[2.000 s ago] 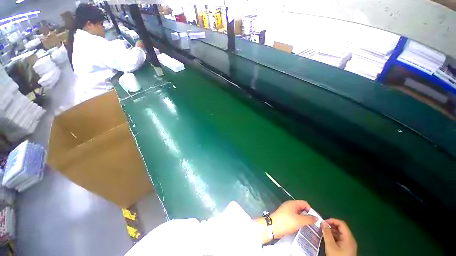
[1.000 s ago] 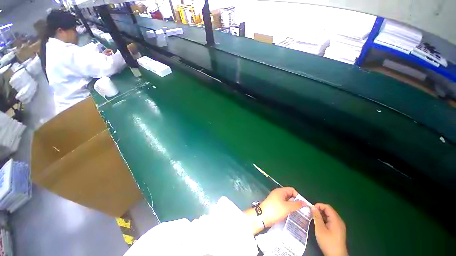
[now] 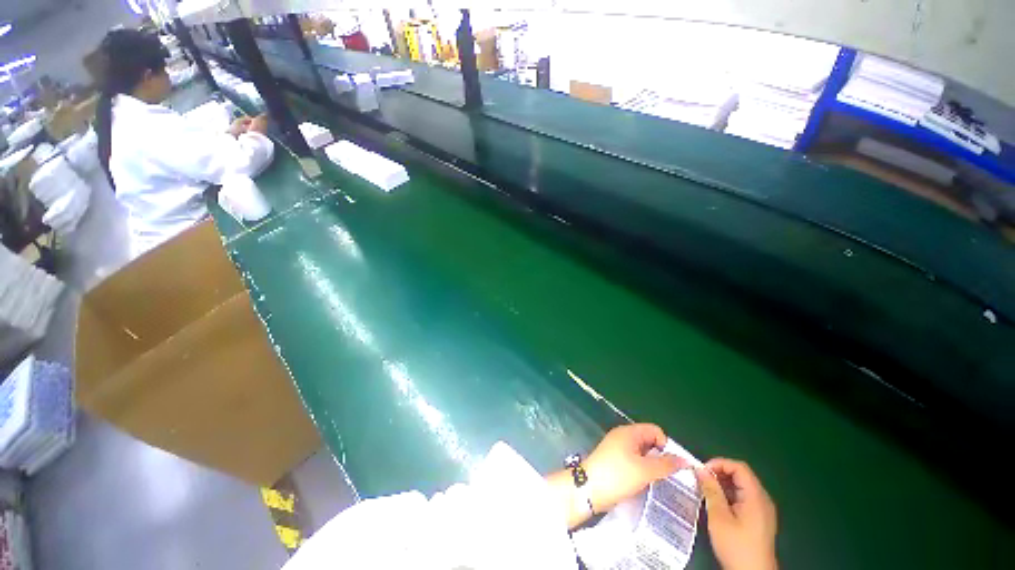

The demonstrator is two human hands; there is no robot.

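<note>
A strip of printed labels (image 3: 670, 519) hangs from my fingers at the bottom right, curving down toward my lap; its rows of small print are too fine to read. My left hand (image 3: 626, 462), with a dark bracelet at the wrist, pinches the upper end of the strip between thumb and finger. My right hand (image 3: 739, 510) pinches the strip's right edge close beside it, fingers curled. Both hands are over the near edge of the green conveyor belt (image 3: 668, 367). The lower end of the strip is cut off by the picture's edge.
White boxes (image 3: 367, 165) lie on the belt at the upper left. A person in white (image 3: 167, 156) works along the line there. A large open brown carton (image 3: 189, 356) stands left of the shiny ledge (image 3: 378, 334). Dark posts rise behind; stacked white goods are on the far side.
The white boxes on the belt have come slightly nearer, with another showing behind. The view has swung a little. My hands stay close together on the strip, which is bent more now.
</note>
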